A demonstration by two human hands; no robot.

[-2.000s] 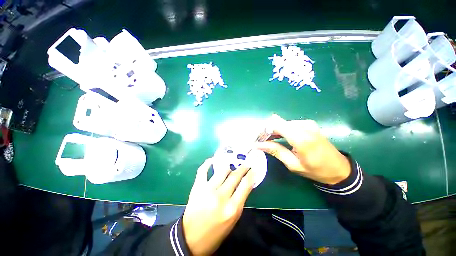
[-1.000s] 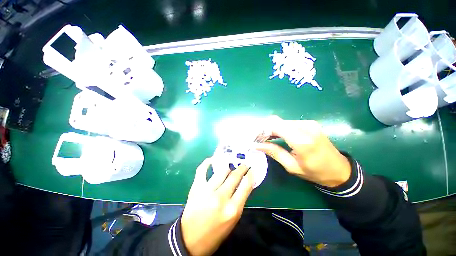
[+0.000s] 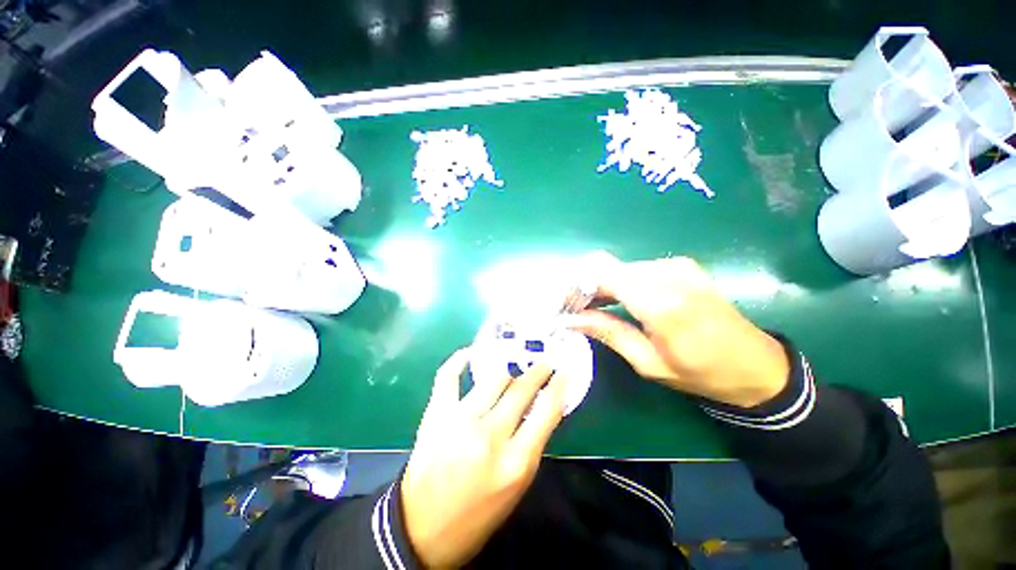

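A white plastic housing stands at the bench's near middle, its round end face with dark slots turned up. My left hand holds it from the near left, fingers lying over the end face. My right hand is at its upper right, with thumb and forefinger pinched together over the far edge of the face. A thin, reddish-looking thing shows at these fingertips; glare and blur hide what it is. Glare also washes out the far side of the housing.
White housings lie and lean in a group at left. More housings stand close together at right. Two loose piles of small white parts lie at the far side, left and right. A pale rail runs behind them. A small label lies near right.
My right wrist has shifted slightly and the fingertips have moved a little. My left hand still holds the housing in nearly the same place. The whole view has shifted slightly.
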